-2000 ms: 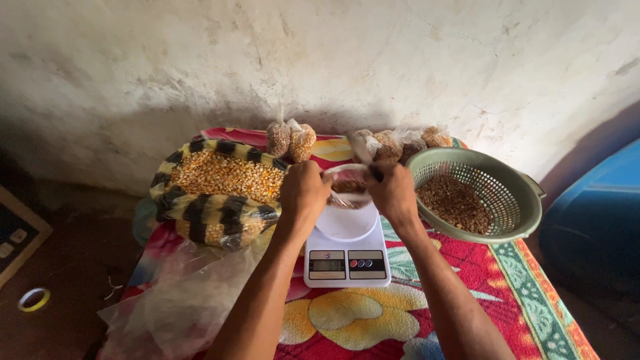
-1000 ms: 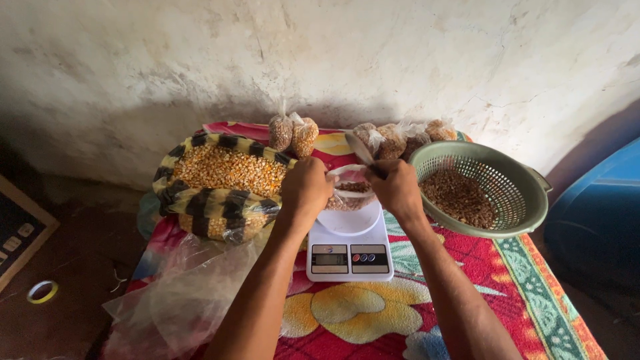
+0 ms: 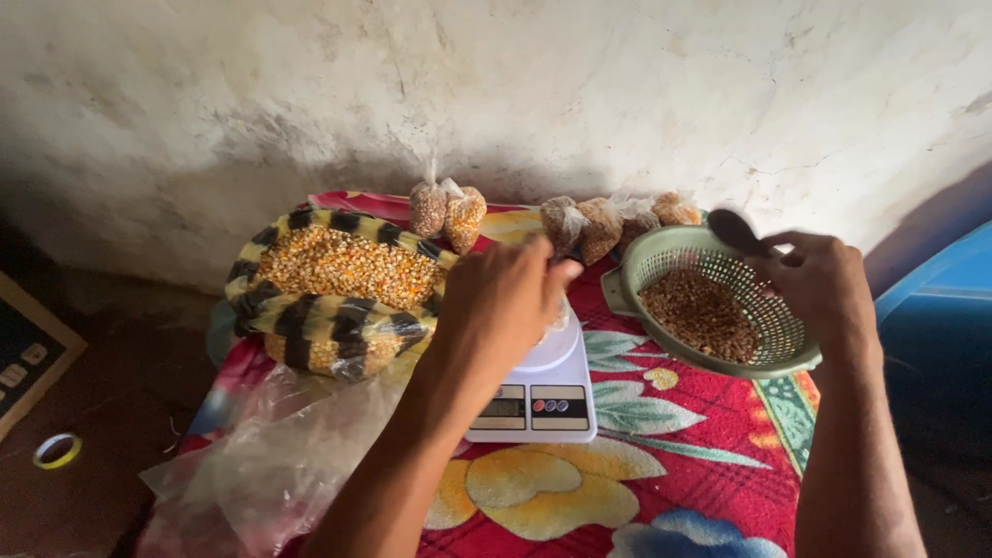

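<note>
My left hand point(image 3: 508, 298) is over the white digital kitchen scale point(image 3: 542, 387), its fingers closed on a clear plastic bag point(image 3: 563, 314) that it mostly hides. A dark spoon point(image 3: 735, 232) is in my right hand point(image 3: 814, 279), above the far right side of the green plastic colander point(image 3: 717, 364). Brown grains or seeds point(image 3: 697, 314) lie in the colander. Left of the scale, corn kernels point(image 3: 349, 263) fill an open black-and-yellow striped plastic bag point(image 3: 318, 318).
Tied bags of kernels point(image 3: 465, 219) and more small filled bags point(image 3: 601, 229) stand along the wall. Clear plastic bags point(image 3: 271, 457) lie at the front left of the floral cloth point(image 3: 697, 496). A tape roll point(image 3: 56, 451) is lower left; a blue container point(image 3: 938, 310) stands right.
My right hand has moved right, away from the small bag over the scale, to above the colander with the spoon. The colander has turned and sits closer to the scale. My left hand stays at the bag.
</note>
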